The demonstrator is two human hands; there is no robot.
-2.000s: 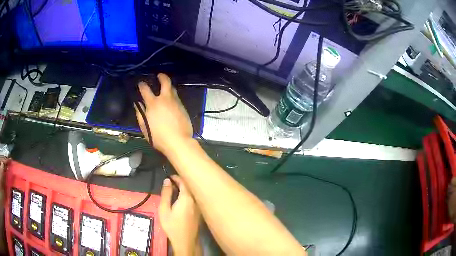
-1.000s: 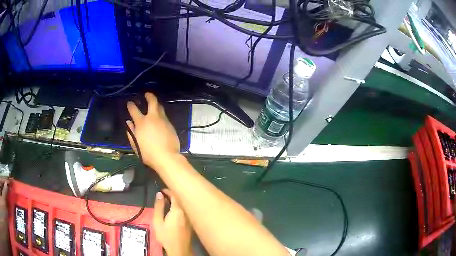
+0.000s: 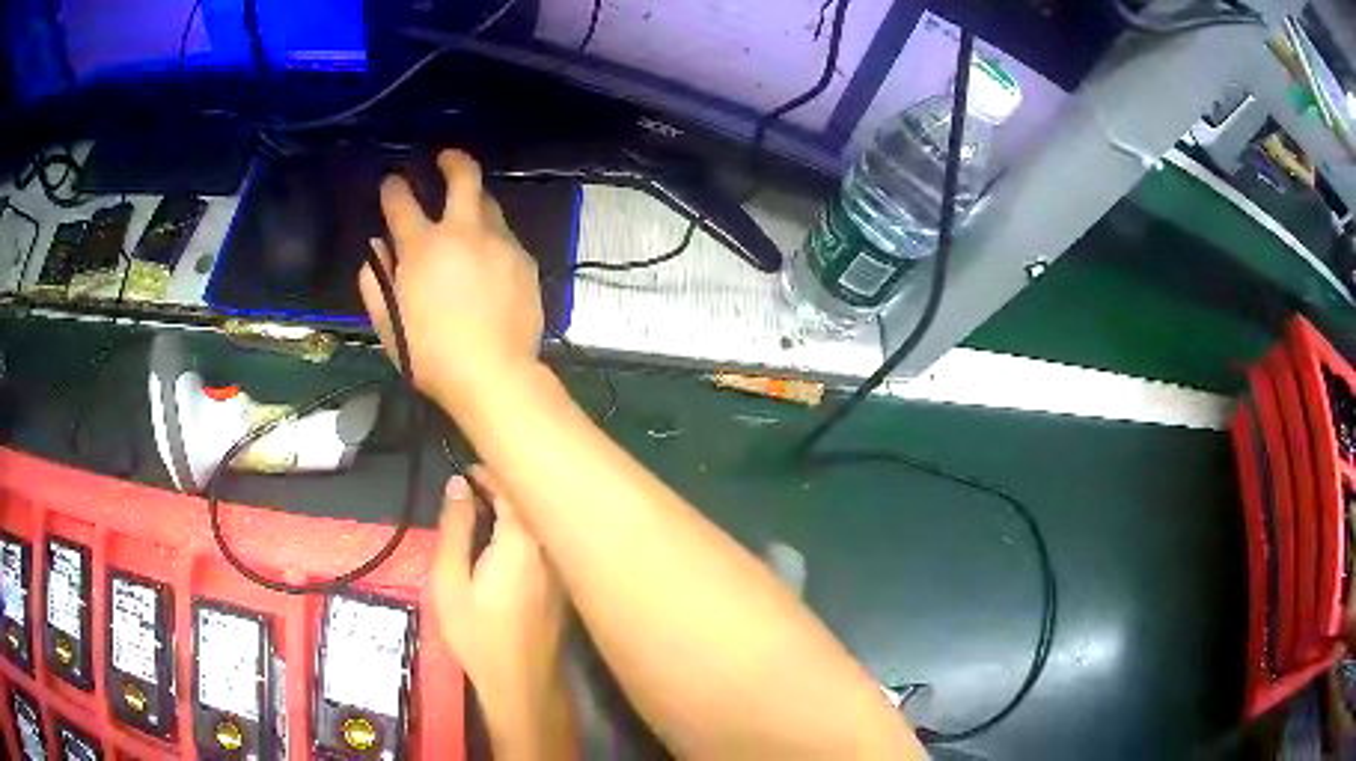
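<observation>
My right hand (image 3: 461, 298) lies palm down on the black mouse pad (image 3: 305, 245) with its blue edge, fingers spread over a dark computer mouse (image 3: 427, 186) that is mostly hidden. A red carrier tray (image 3: 283, 558) at the lower left holds several dark handsets (image 3: 234, 677) with white labels. My left hand (image 3: 506, 617) is at the tray's right edge, beside and partly behind my right forearm. Its thumb and a finger show apart; the rest is hidden, so its hold cannot be told. A white-grey barcode scanner (image 3: 268, 431) lies beyond the tray.
Lit monitors (image 3: 669, 45) stand behind the pad. A clear water bottle (image 3: 877, 231) stands right of the monitor stand, beside a grey upright (image 3: 1071, 179). Black cable (image 3: 1041, 595) loops over the green bench. Stacked red trays (image 3: 1291, 520) are at the right edge. Small dark devices (image 3: 164, 231) lie left.
The camera view has tilted and shifted, so the whole scene sits higher than one second ago. My right hand stays on the mouse and my left hand stays at the tray edge.
</observation>
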